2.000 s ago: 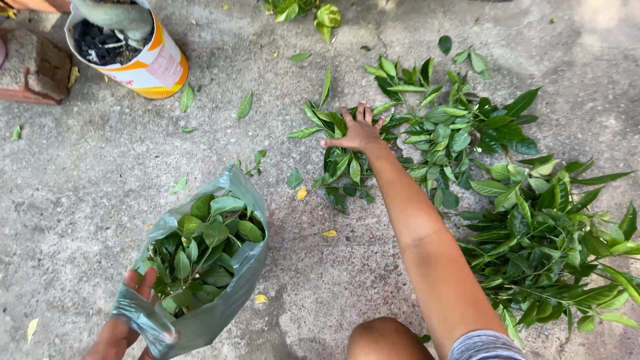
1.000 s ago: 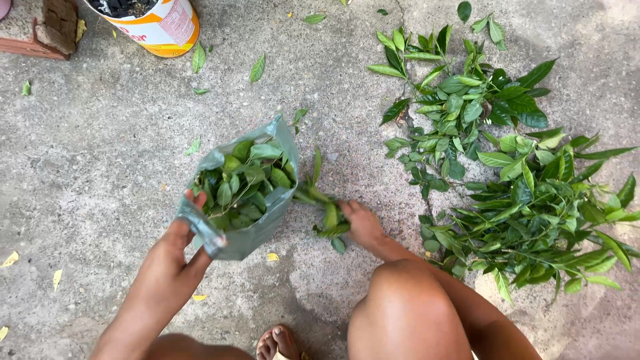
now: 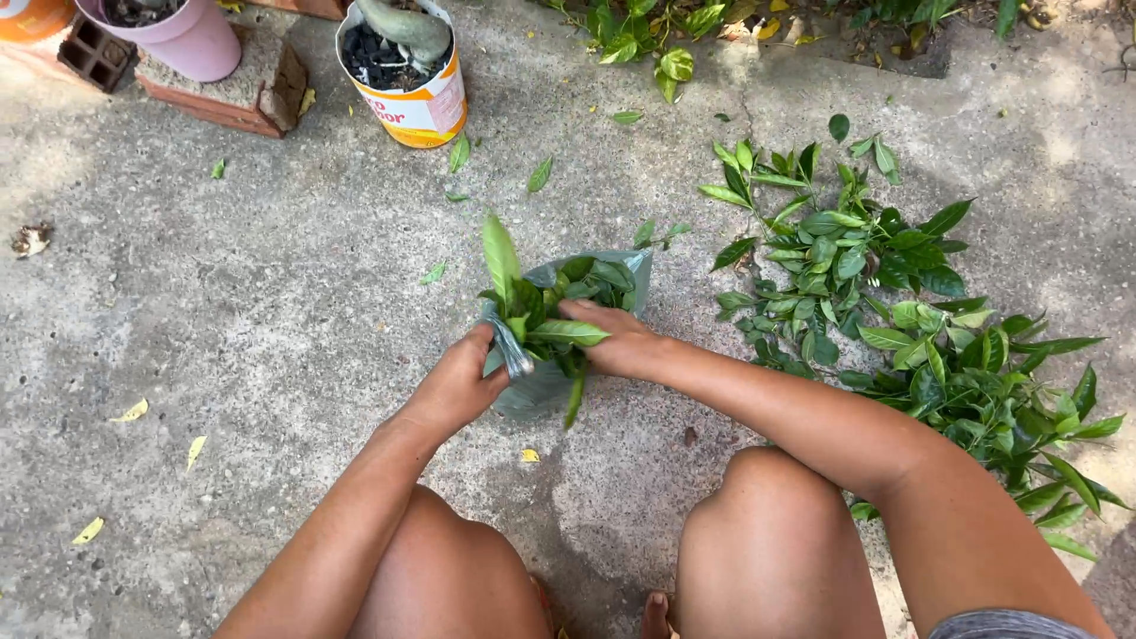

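A translucent green plastic bag [image 3: 537, 393] full of leafy cuttings stands on the concrete between my knees and the flower pots. My left hand [image 3: 457, 377] grips its gathered rim at the left side. At the bag's mouth my right hand [image 3: 612, 339] holds a bunch of green leafy stems [image 3: 566, 333], its fingers partly hidden among the leaves. Some long leaves stick up and out over the rim. To the right, a loose pile of leafy branches [image 3: 839, 253] lies on the ground, running into a bigger pile [image 3: 994, 404] beside my right arm.
A paint bucket [image 3: 417, 111] used as a planter stands at the upper left, near a pink pot [image 3: 191, 40] and a brick block [image 3: 266, 93]. Variegated leaves [image 3: 639, 31] grow along the top edge. Loose leaves [image 3: 540, 174] are scattered over the concrete.
My right hand has moved from the branches on the ground to the bag's mouth, bringing a bunch of stems. The upper part of the pile has become smaller.
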